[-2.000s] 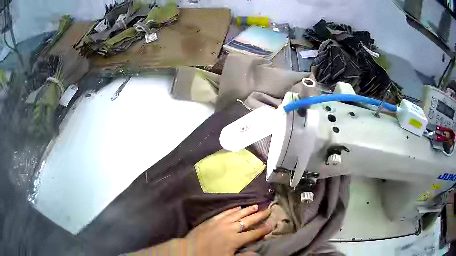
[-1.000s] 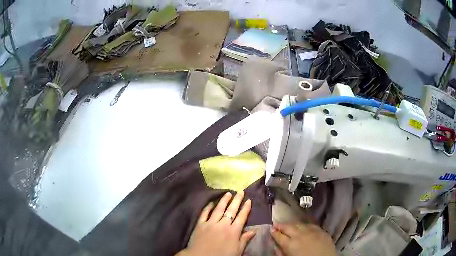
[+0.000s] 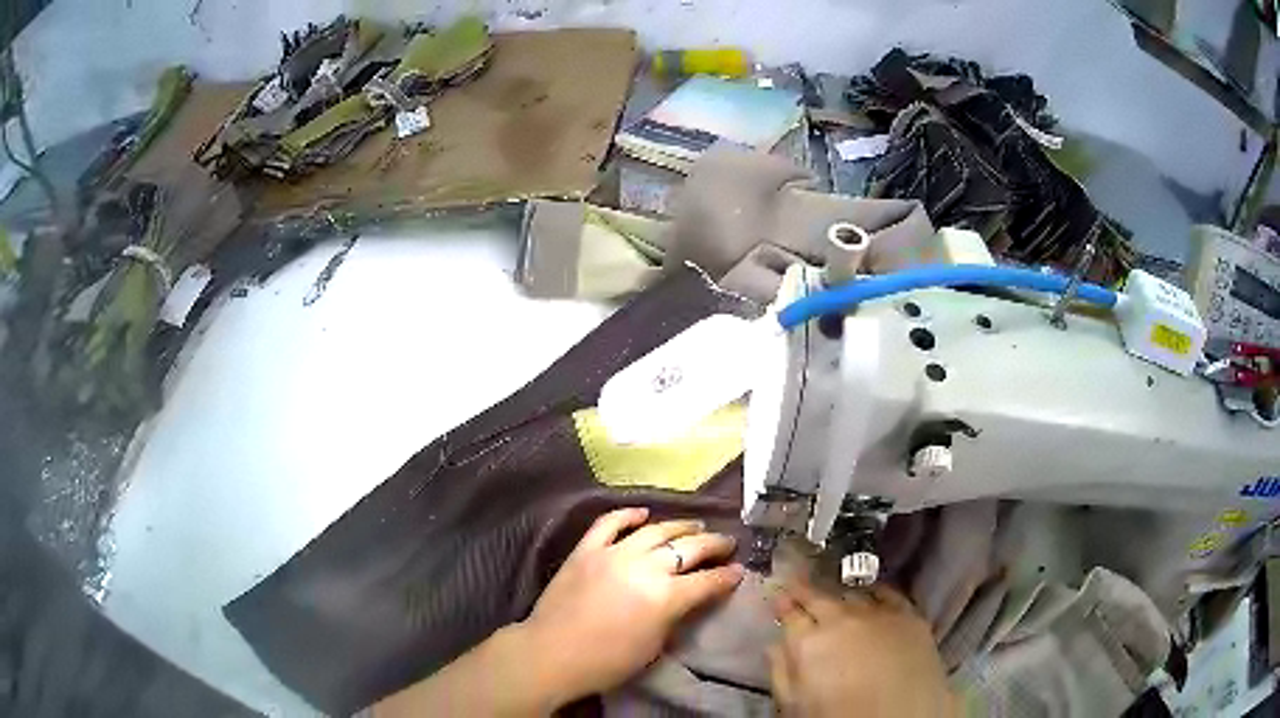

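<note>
The dark brown panel (image 3: 421,561) lies across the table under the machine head, with a yellow-green piece (image 3: 653,456) on it, partly hidden by the white oval guard. Taupe cloth (image 3: 730,638) lies in front of the needle area. My left hand (image 3: 625,596) rests palm down on the brown and taupe cloth, left of the presser foot (image 3: 765,544), fingers slightly apart. My right hand (image 3: 856,645) is on the taupe cloth just in front of the presser foot, blurred, fingers bent; whether it grips cloth is unclear. The needle cannot be made out.
The white sewing machine (image 3: 1011,407) fills the right, with a blue tube (image 3: 955,276). Behind are tied olive bundles (image 3: 337,91), cardboard (image 3: 534,119), a notebook (image 3: 716,119) and a dark bundle (image 3: 969,154). More taupe cloth (image 3: 1067,589) is bunched at right.
The brown panel and yellow-green piece have shifted away from me, further under the guard. My right hand has come into view since the earliest frame; both hands have moved slightly forward since the last.
</note>
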